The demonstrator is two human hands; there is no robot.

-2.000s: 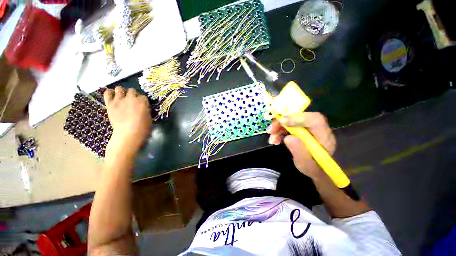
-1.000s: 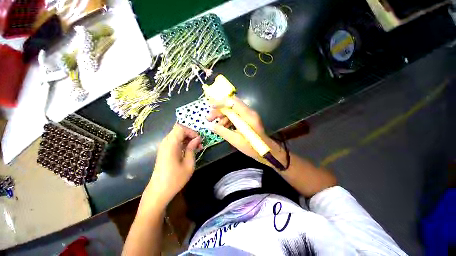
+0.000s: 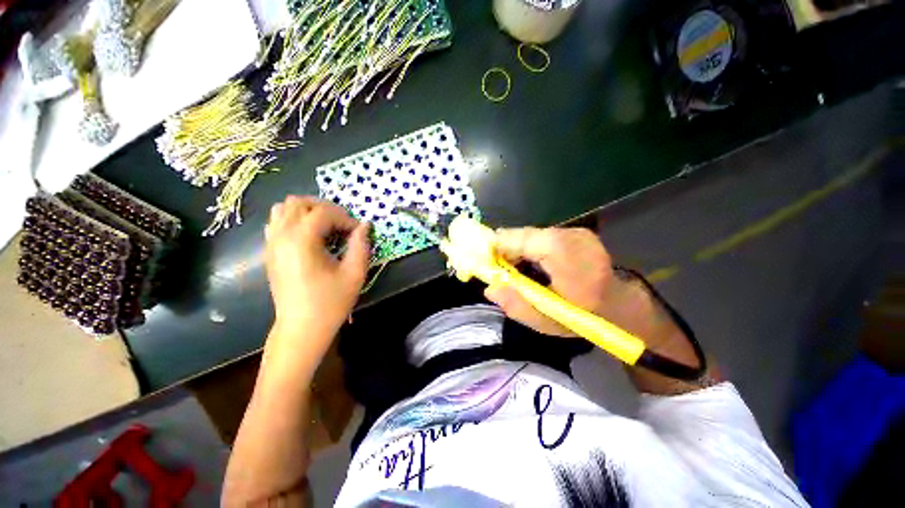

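Note:
The white-and-green PCB panel (image 3: 397, 177) lies flat on the dark green bench in front of me. My right hand (image 3: 566, 273) holds the yellow soldering iron (image 3: 581, 317), its metal tip over the lower part of the panel. My left hand (image 3: 316, 253) is at the panel's lower left corner, thumb and fingertips close together by thin wires at that edge. Whether a wire is pinched between them is too small to tell. The loose wire pile (image 3: 213, 139) lies up and left of the panel.
The wired PCB panel (image 3: 367, 45) lies beyond the work. Stacked component panels (image 3: 74, 263) stand at left. Two rubber bands (image 3: 496, 84), a pale jar (image 3: 536, 18) and a small black fan (image 3: 705, 55) are at the back right. Bundled wires (image 3: 94, 94) lie on the white sheet (image 3: 149, 94).
My left hand has come from the component panels to the PCB panel's left edge. The iron's tip has moved down onto the panel's lower part. The camera view has shifted.

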